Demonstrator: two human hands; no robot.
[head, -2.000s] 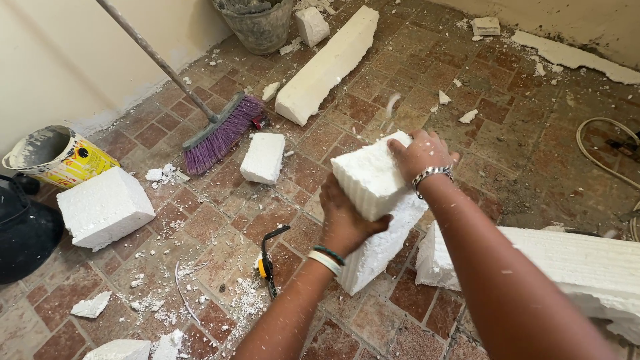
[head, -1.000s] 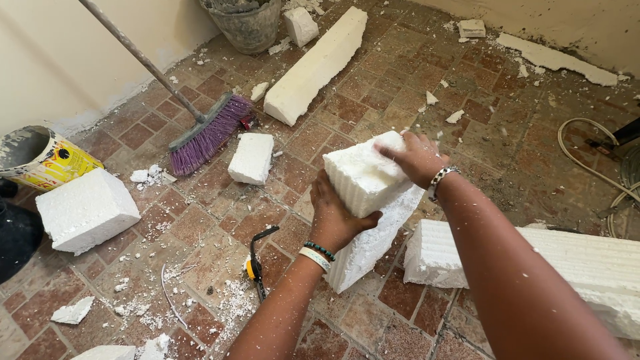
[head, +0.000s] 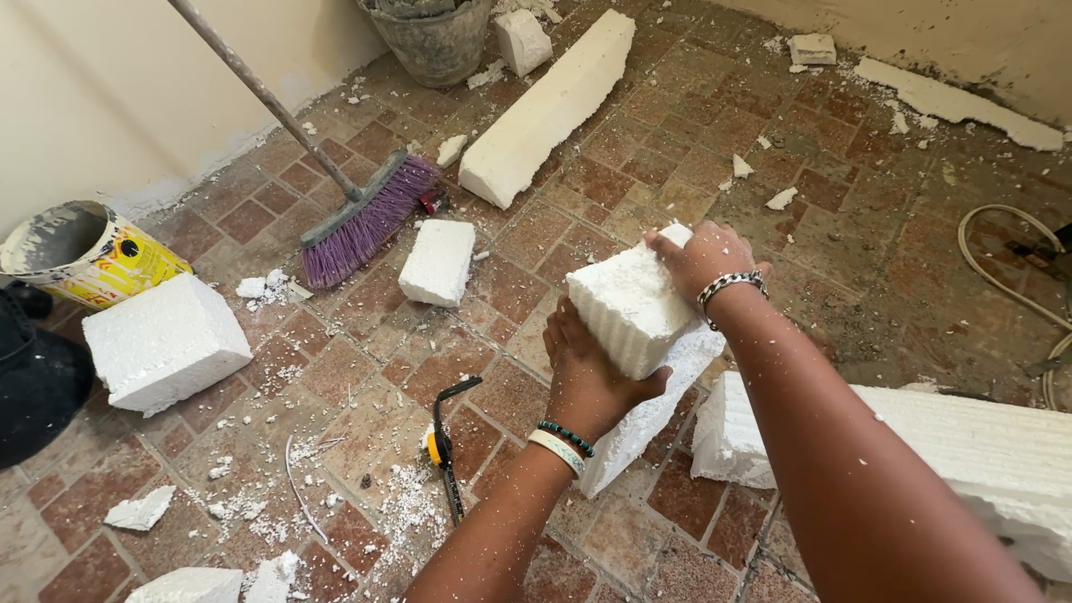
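Note:
A white polystyrene foam block (head: pixel 628 306) with a ridged side is held between my two hands. My left hand (head: pixel 590 368) grips its lower left side, fingers and thumb spread around it. My right hand (head: pixel 712 260) lies over its upper right edge. Beneath it, a longer foam piece (head: pixel 641 427) slants toward the floor, partly hidden by the block and my left hand. Right of that piece lies a large ridged foam slab (head: pixel 921 427), partly behind my right forearm. A black and yellow hand saw (head: pixel 440 448) lies on the tiles left of my left forearm.
A purple-bristled broom (head: pixel 368 222) stands beside a small foam block (head: pixel 438 262) and a long foam strip (head: pixel 548 109). At the left are a yellow bucket (head: pixel 126 260) and a larger foam block (head: pixel 167 343). A grey bucket (head: pixel 435 42) stands at the back; a cable (head: pixel 997 209) curls at right.
Both hands stay on the foam block, whose tilt has changed slightly since the earliest frame. The view has shifted a little.

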